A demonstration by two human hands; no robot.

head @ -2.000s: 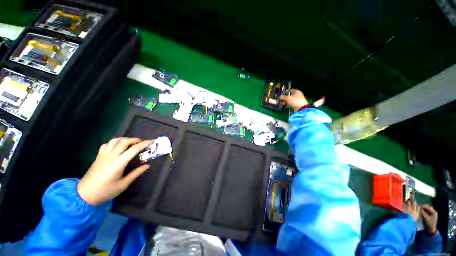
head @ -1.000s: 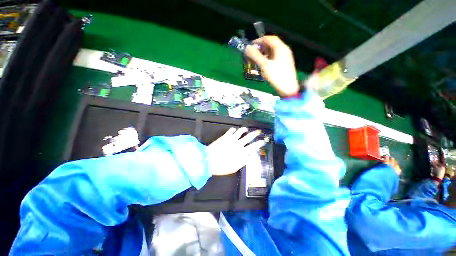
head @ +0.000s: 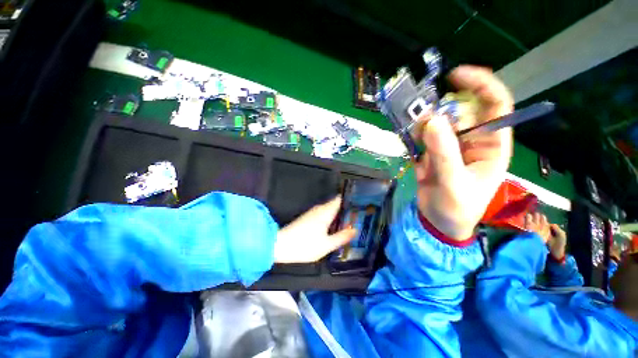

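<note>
My right hand (head: 465, 150) is raised at the right, holding a phone mainboard (head: 408, 101) with silver shields at its fingertips and a dark stick-like tool (head: 507, 119) across the fingers. A red band is on that wrist. My left hand (head: 315, 234) is blurred, fingers spread at the left edge of a phone housing (head: 365, 225) in the rightmost slot of the black foam tray (head: 266, 149). Whether it grips the housing is unclear. A whitish board (head: 152, 183) lies in the leftmost slot.
A pile of loose boards (head: 224, 105) lies along the white strip behind the tray. Another housing (head: 366, 87) lies on the green mat beyond. A dark tray stack (head: 45, 91) stands at left. A red bin (head: 509, 203) and a neighbouring person's hands (head: 546, 231) are at right.
My right hand has come back from the far housing, nearer and higher, with the mainboard. My left hand left the whitish board in the left slot and moved right to the housing. The view has shifted.
</note>
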